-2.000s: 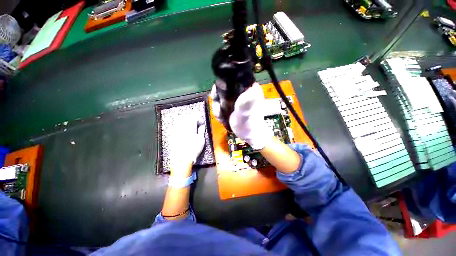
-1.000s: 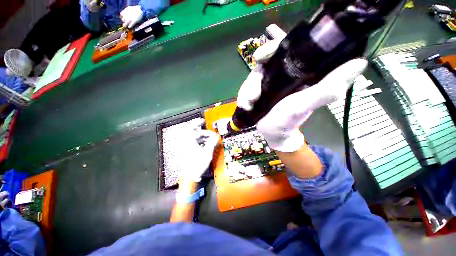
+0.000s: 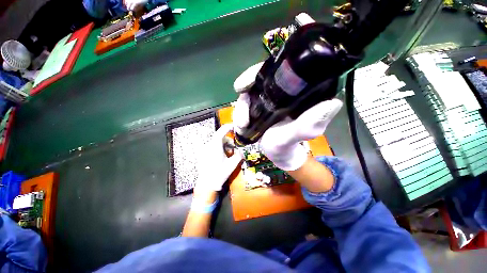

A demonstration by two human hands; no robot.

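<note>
My right hand, white-gloved, holds the black electric screwdriver, tilted, its tip down at the upper left part of a green circuit board. The board lies on the orange fixture. My left hand, also gloved, is at the board's left edge with its fingertips beside the screwdriver tip. Whether the left fingers hold a screw cannot be seen. The black-rimmed screw tray lies left of the fixture, partly behind my left hand. The screwdriver and right hand hide much of the board.
Pale strips lie in overlapping rows at right. A board assembly sits on the green belt beyond the fixture. The screwdriver's cable hangs right of my hand. Another orange fixture and a person's sleeve are at left.
The screwdriver has swung from upright to tilted, its tip now at the board's upper left. My left hand has moved from the screw tray to the board beside the tip.
</note>
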